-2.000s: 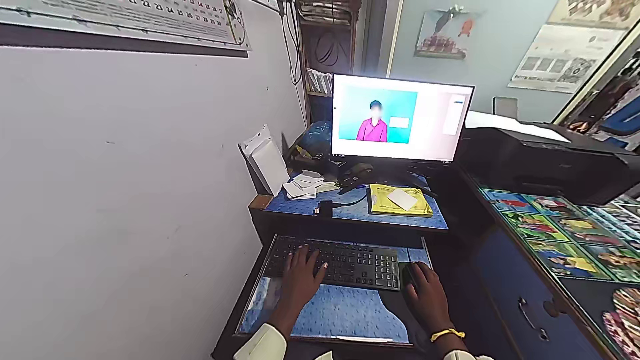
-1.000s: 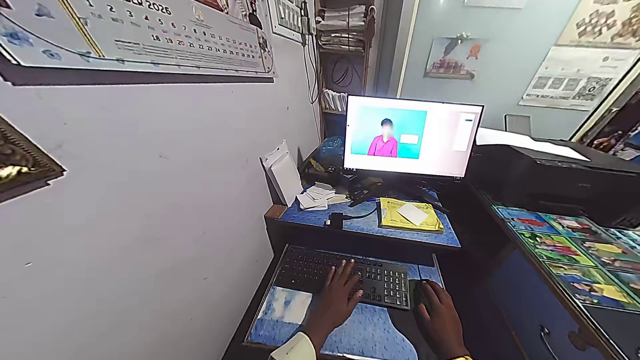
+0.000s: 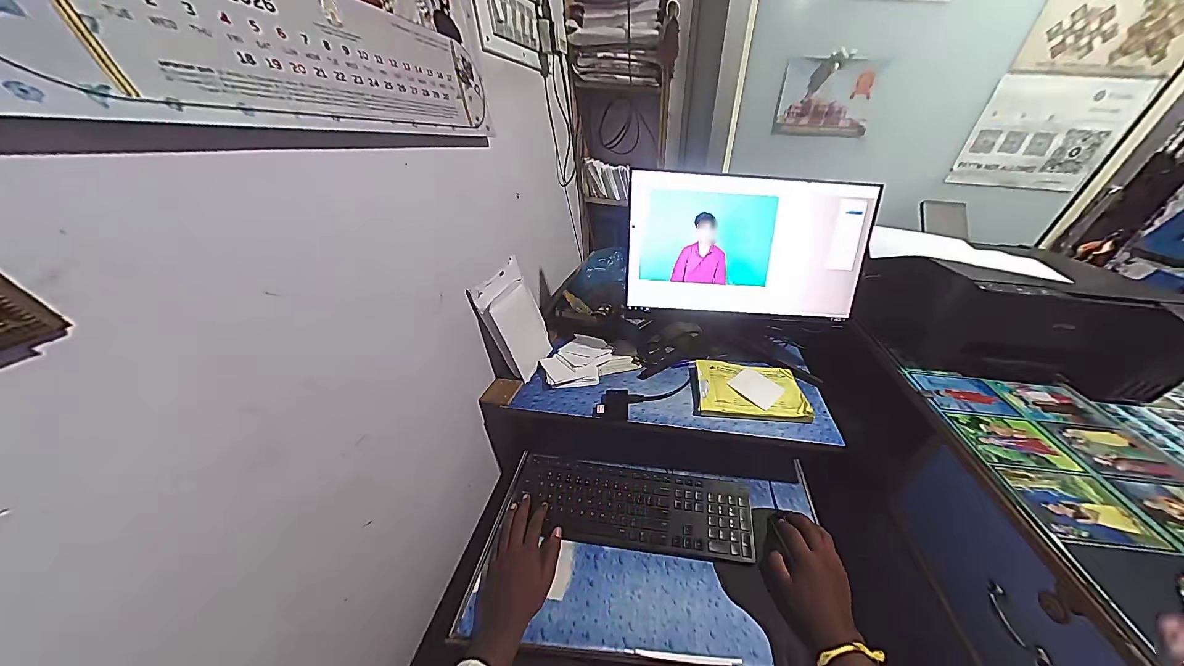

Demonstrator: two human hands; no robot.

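Note:
My left hand (image 3: 523,564) rests at the lower left end of a black computer keyboard (image 3: 638,504), fingertips over its keys and fingers somewhat spread. My right hand (image 3: 814,573) is closed over a dark computer mouse (image 3: 777,532), mostly hidden under the fingers, just right of the keyboard. Both lie on a blue-patterned keyboard tray (image 3: 638,601). Above the tray, a lit monitor (image 3: 754,245) shows a photo of a person in a pink shirt against a teal background.
White paper slips (image 3: 578,361), a black cable connector (image 3: 612,404) and a yellow packet (image 3: 754,393) lie on the desk below the monitor. A black printer (image 3: 1027,324) stands at the right, behind photos under a counter top (image 3: 1064,453). A wall borders the left side.
My left hand has shifted left along the keyboard, from its middle toward its left end. My right hand stays at the mouse. The view has swung left.

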